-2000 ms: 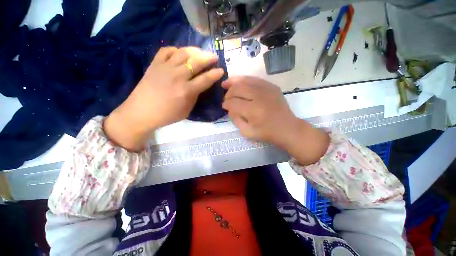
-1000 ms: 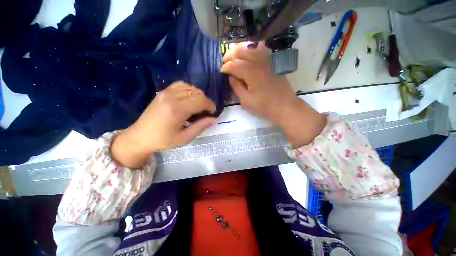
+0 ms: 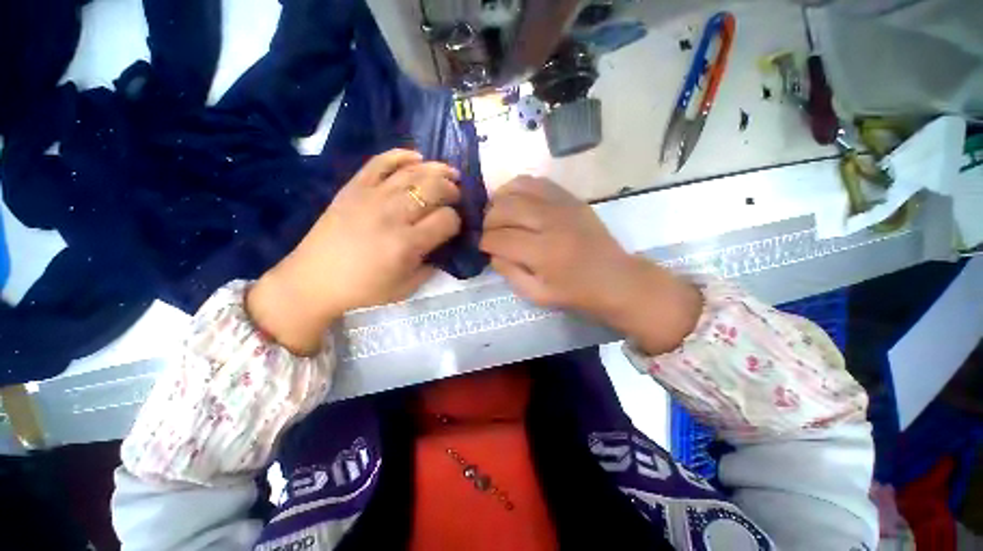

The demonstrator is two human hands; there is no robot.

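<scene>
The navy garment piece (image 3: pixel 469 199) runs from under the machine head (image 3: pixel 474 43) down towards the table's front edge. My left hand (image 3: pixel 383 226) lies on it with bent fingers and grips its edge. My right hand (image 3: pixel 550 242) pinches the right edge of the same cloth, close beside my left fingertips. Both hands are in front of the needle area, where yellow marks (image 3: pixel 464 110) show. The fingertips are partly hidden by the cloth and hands. The pile of navy pieces (image 3: pixel 194 183) spreads to the left.
A grey ribbed knob (image 3: pixel 573 127) is right of the needle. Thread snips (image 3: pixel 697 92), a dark red-handled tool (image 3: pixel 821 102), brass-coloured pieces (image 3: pixel 862 178) and a white scrap (image 3: pixel 925 178) lie further right. A ruler strip (image 3: pixel 453 342) runs along the front edge. Blue crates (image 3: pixel 690 441) are below.
My right hand has come back from the needle area to the cloth's near right edge. My left hand has moved slightly up and now grips the cloth beside it.
</scene>
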